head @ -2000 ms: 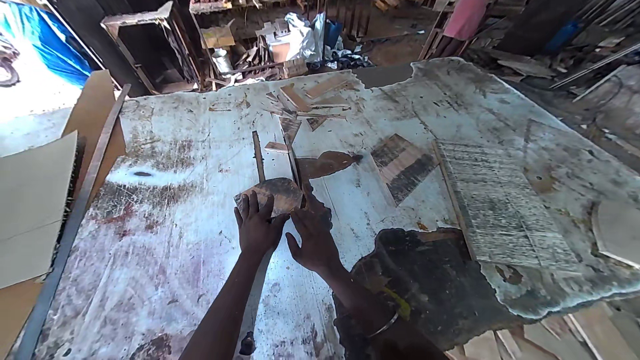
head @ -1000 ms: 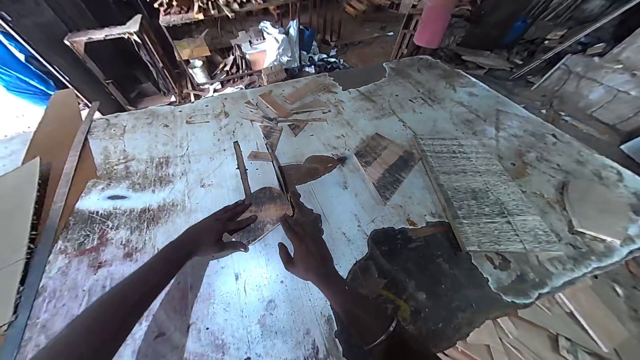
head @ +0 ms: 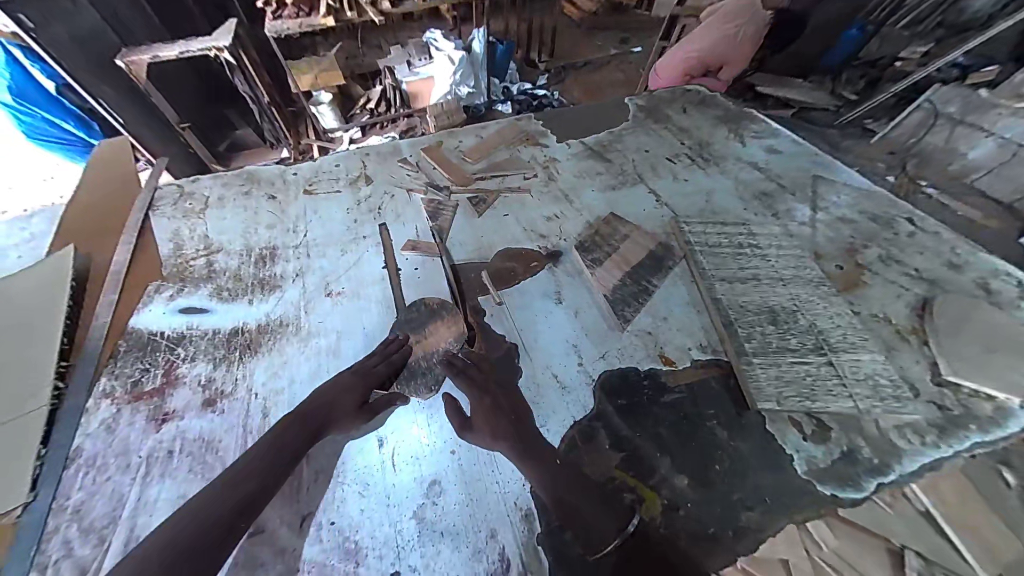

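A rounded piece of wood board (head: 430, 340), dark with a lighter band, lies on the worn, pale worktable (head: 264, 360). My left hand (head: 352, 392) holds its left edge, fingertips on top and thumb by the lower edge. At the right edge, the fingers of my right hand (head: 492, 408) hold the piece, with the thumb spread. A thin dark strip (head: 454, 284), possibly a saw blade, runs close along the piece's upper right side. A narrow wood strip (head: 392, 268) extends from the top left of the piece. A small wooden sliver (head: 492, 288) lies right of the dark strip.
Wood offcuts (head: 448, 164) are scattered beyond my hands. A dark-striped board (head: 628, 268) and a larger streaked panel (head: 784, 312) lie to the right. A long flat strip (head: 104, 320) runs along the left side. Someone's pink clothing (head: 708, 44) shows at the far edge.
My left hand has moved from the near side of the rounded piece to its left edge, and the piece has turned. The small sliver right of the dark strip now shows.
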